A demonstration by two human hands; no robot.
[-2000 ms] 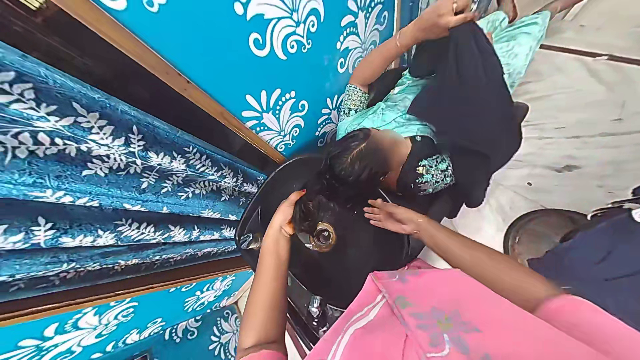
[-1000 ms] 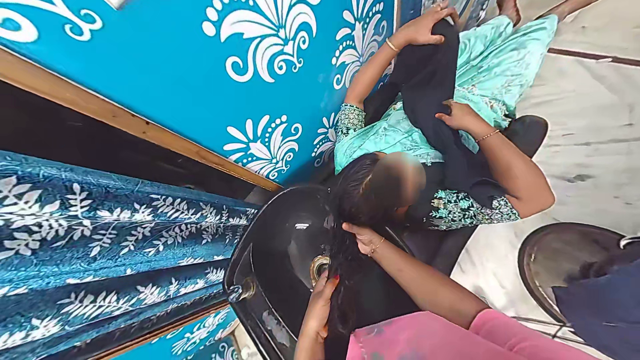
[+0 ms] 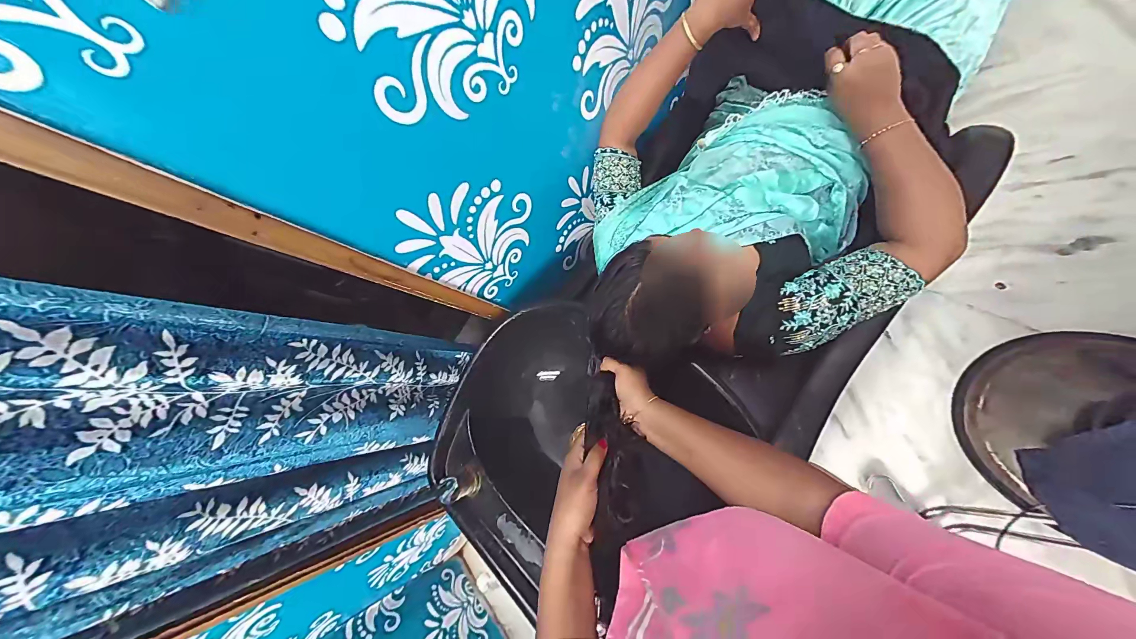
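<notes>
A person in a mint and black outfit lies back in a black chair [image 3: 985,164], head over a black shampoo basin [image 3: 524,382]. Their long dark hair [image 3: 605,404] hangs down into the basin in a gathered length. My right hand [image 3: 628,389] grips the hair near the head. Lower down, my left hand [image 3: 579,486] is closed around the same length, its fingers partly hidden by the hair. The person's own hands rest at a black cloth [image 3: 781,44] over their lap, apart from mine.
Blue patterned curtains [image 3: 222,382] hang left of the basin, below a wooden trim [image 3: 222,217] and a blue wall with white motifs. A metal fitting [image 3: 466,484] sits at the basin's left rim. At the right, a round stool [image 3: 1003,399] bears dark cloth on a marble floor.
Two seconds ago my right hand was open beside the head; it now grips the hair. My left hand has moved down along the hair. The person's near arm has come onto the black cloth.
</notes>
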